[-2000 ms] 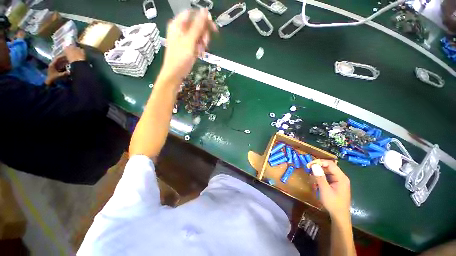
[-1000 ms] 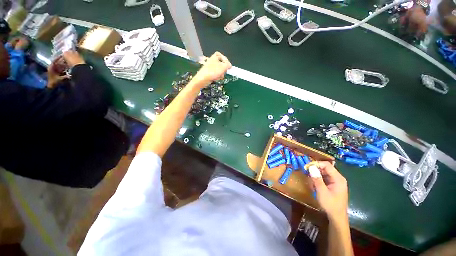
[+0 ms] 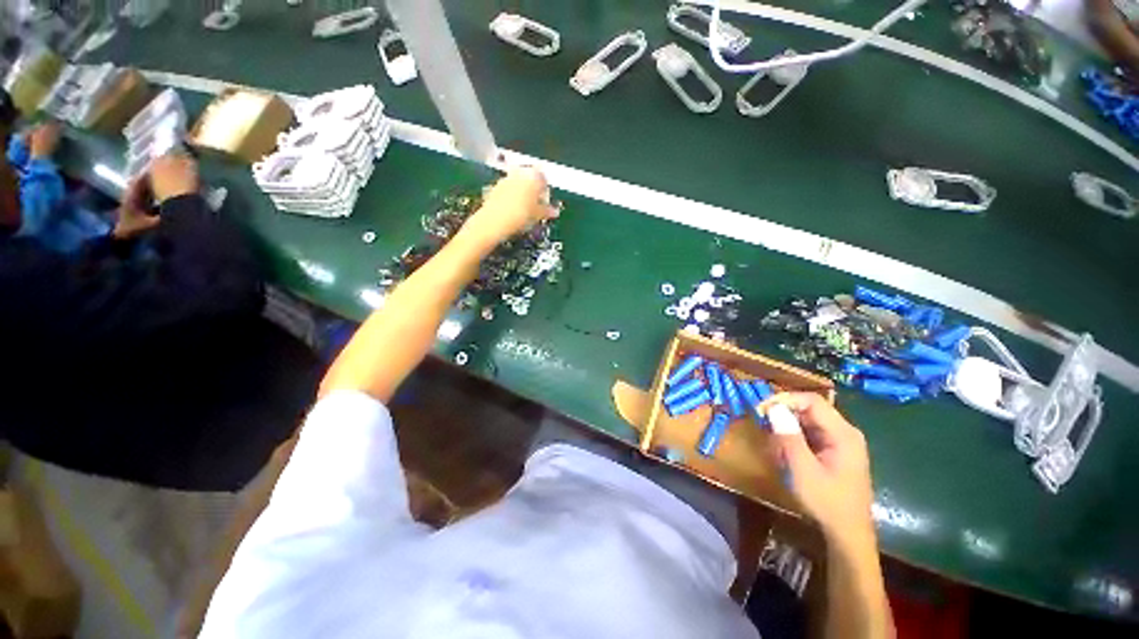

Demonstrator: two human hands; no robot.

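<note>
My left hand [image 3: 516,202] is over the upper right part of a tangled pile of wired circuit boards [image 3: 481,268], its fingers bent together; whether it holds anything cannot be seen. My right hand [image 3: 821,456] is over the right side of the cardboard parts box [image 3: 668,457], thumb and finger closed on a small white part [image 3: 783,419]. Several blue battery cells [image 3: 714,433] lie loose in the box. White rings [image 3: 700,302] are scattered behind the box.
Battery-and-board assemblies [image 3: 922,362] are heaped right of the box, beside white housings [image 3: 1062,412]. Housings [image 3: 941,189] lie beyond the white rail [image 3: 762,237]. A stack of housings [image 3: 306,177] stands left. A post [image 3: 443,81] rises behind my left hand. Another person's hands [image 3: 156,187] work at far left.
My left hand has come down from above the rail to the board pile. My right hand stays at the box. Housings beyond the rail have shifted in view.
</note>
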